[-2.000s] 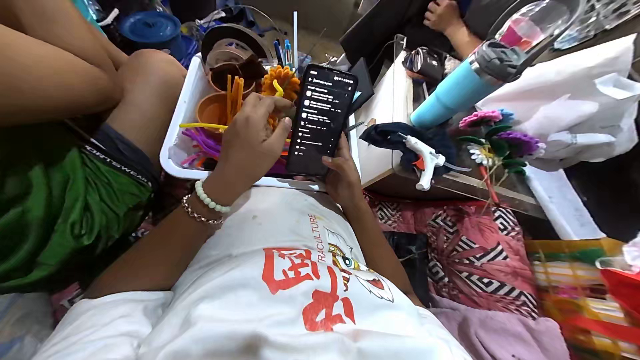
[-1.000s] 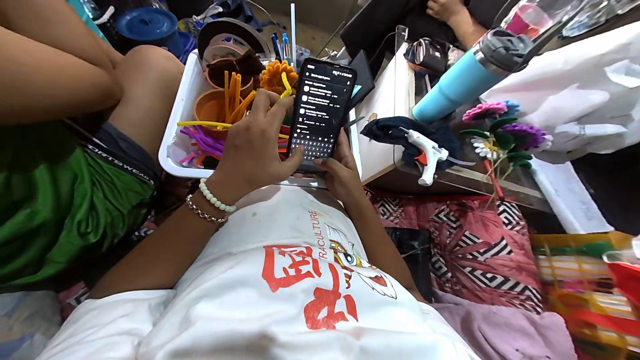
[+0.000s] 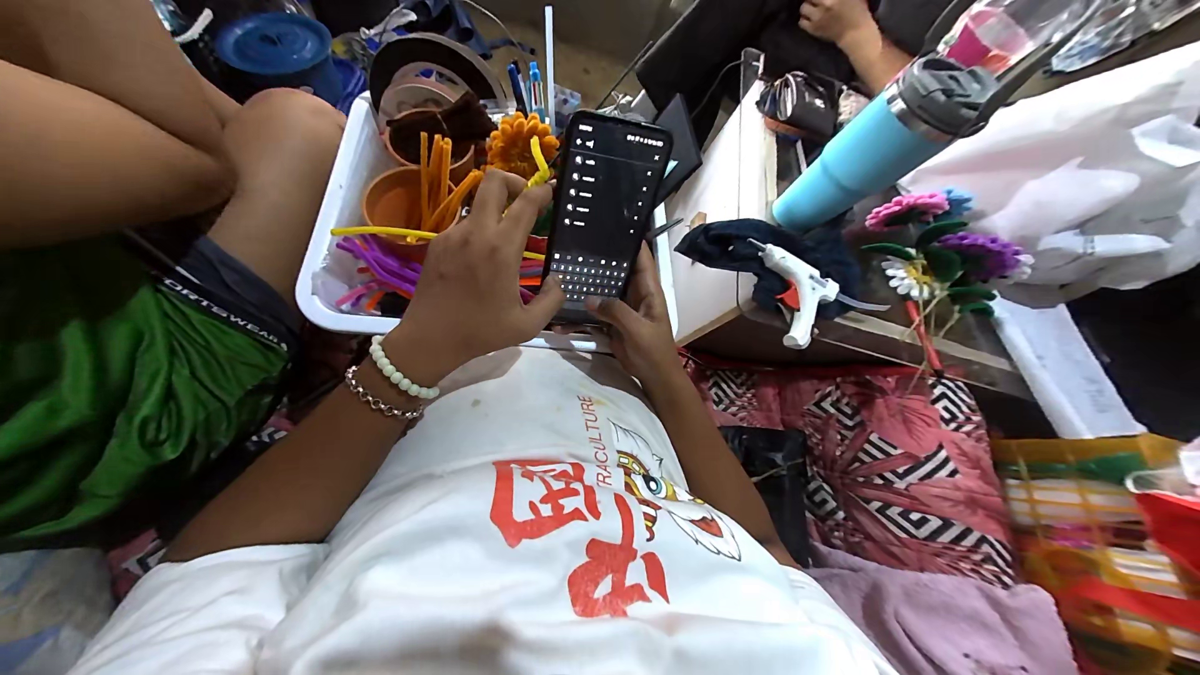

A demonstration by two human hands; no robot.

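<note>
My right hand (image 3: 642, 314) supports a black smartphone (image 3: 605, 206) from its lower right, thumb over the lower screen. The phone shows a dark list and an on-screen keyboard. With its thumb at the keyboard's left edge, my left hand (image 3: 483, 267) is beside the phone; a yellow pipe cleaner (image 3: 538, 161) stands up at its fingertips, and whether it is pinched is hard to tell. Behind the hands is a white plastic basket (image 3: 323, 272) with orange pipe cleaners (image 3: 436, 178), purple ones (image 3: 384, 267), brown pots (image 3: 389, 199) and a fuzzy orange flower (image 3: 521, 141).
On the right, a white glue gun (image 3: 797, 291) lies on dark cloth beside a light-blue tumbler (image 3: 862, 155) and pipe-cleaner flowers (image 3: 947, 244). Another person's bare legs (image 3: 272, 159) are at the left; a further person's hand (image 3: 834, 19) is at the top. A patterned cushion (image 3: 872, 469) lies below the table.
An on-screen keyboard now covers the phone's lower part; two seconds ago only a list showed there. My left thumb has come down to the keyboard, and the list has changed.
</note>
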